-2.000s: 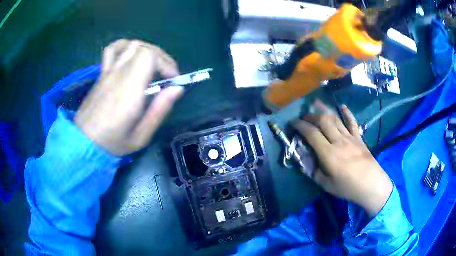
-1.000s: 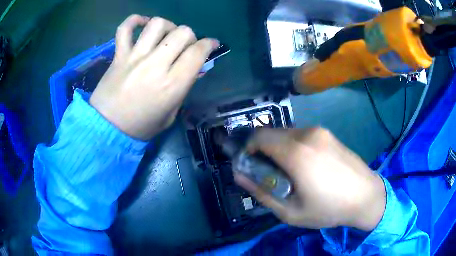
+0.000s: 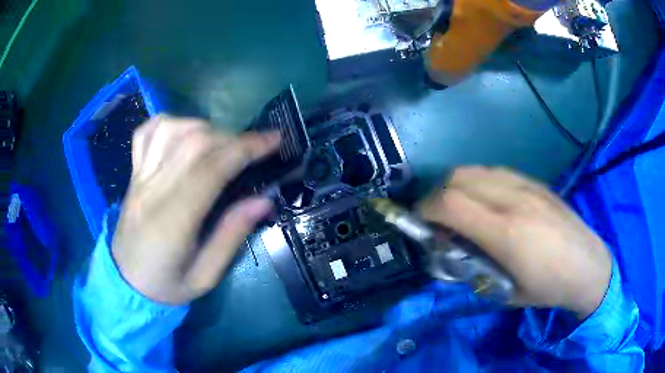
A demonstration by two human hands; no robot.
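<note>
The open black housing (image 3: 357, 271) lies on the bench, its upper section with a round centre hole farther from me and its lower section with two pale squares nearer. My left hand (image 3: 182, 197), blurred, holds a dark ribbed piece (image 3: 288, 125) with a pale edge, tilted up at the upper section's left side; whether they touch is unclear. My right hand (image 3: 514, 237) holds the silver air blow gun (image 3: 467, 264), its brass-coloured nozzle pointing left over the housing's right side near the joint of the sections.
The orange screwdriver (image 3: 474, 36) hangs beyond the housing, cut off by the top edge. White-and-black boxes (image 3: 350, 33) stand behind it. A blue parts bin (image 3: 80, 171) is at the left, another blue tray (image 3: 33, 251) farther left. Dark cables and a pale hose (image 3: 607, 109) are at the right.
My left hand has come down and nearer to the housing with its piece, now showing a ribbed face. My right hand has drawn the blow gun right, uncovering the housing. The view has shifted.
</note>
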